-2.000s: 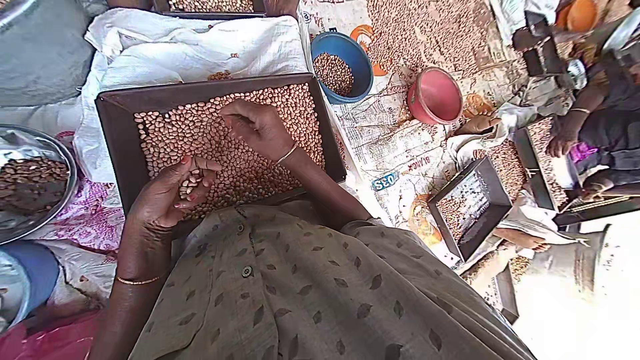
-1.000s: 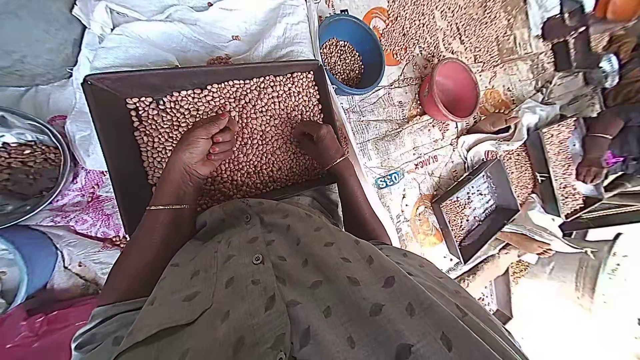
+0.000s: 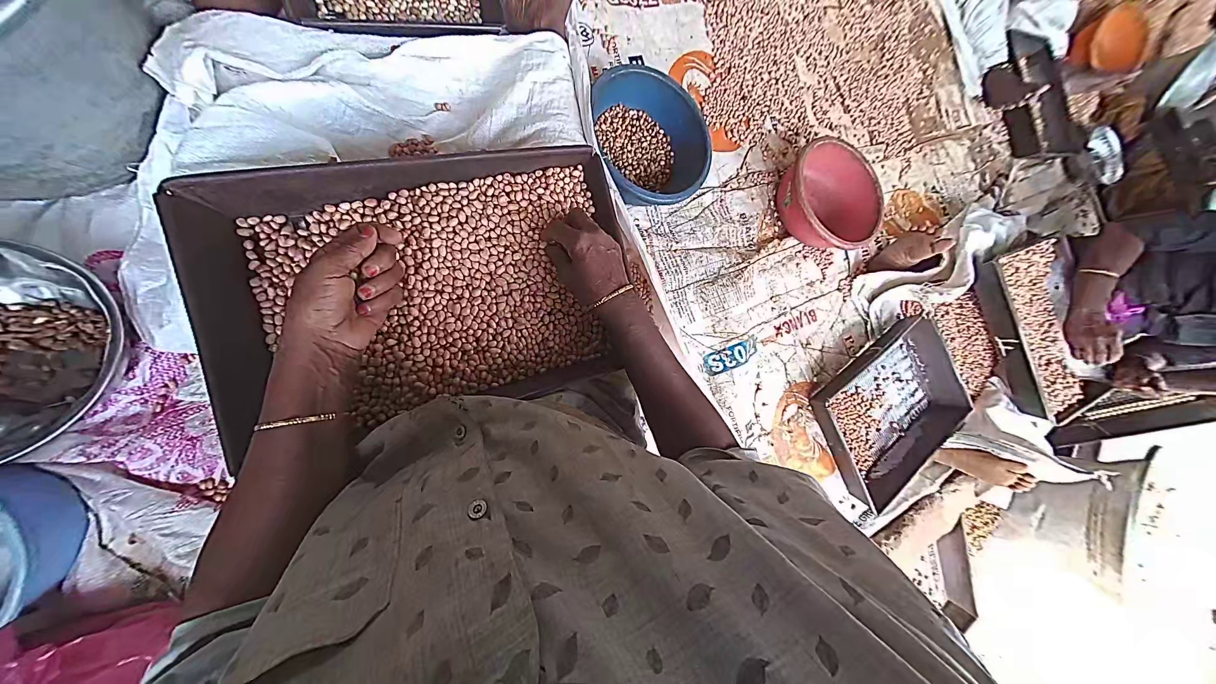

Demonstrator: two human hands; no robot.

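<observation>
A dark rectangular tray [image 3: 195, 313] rests at my lap, covered inside with a layer of shelled peanuts [image 3: 475, 275]. Above its left part, my left hand [image 3: 347, 285] is curled into a fist, palm side up; whatever lies inside the fingers is hidden. My right hand [image 3: 584, 256] reaches down to the peanuts near the tray's right side, fingertips bent against them. Whether it pinches a nut cannot be seen.
Right of the tray stand a blue bowl [image 3: 698, 142] with peanuts and a red bowl [image 3: 826, 195]. A metal basin [image 3: 119, 351] is at the left. Farther right, a co-worker's hands [image 3: 1092, 332] are over another tray [image 3: 1012, 323]. White sacking [image 3: 380, 95] lies beyond my tray.
Two seconds ago my hands were close together, with nuts showing in the left one. The left has since closed, and the right has moved toward the tray's right side.
</observation>
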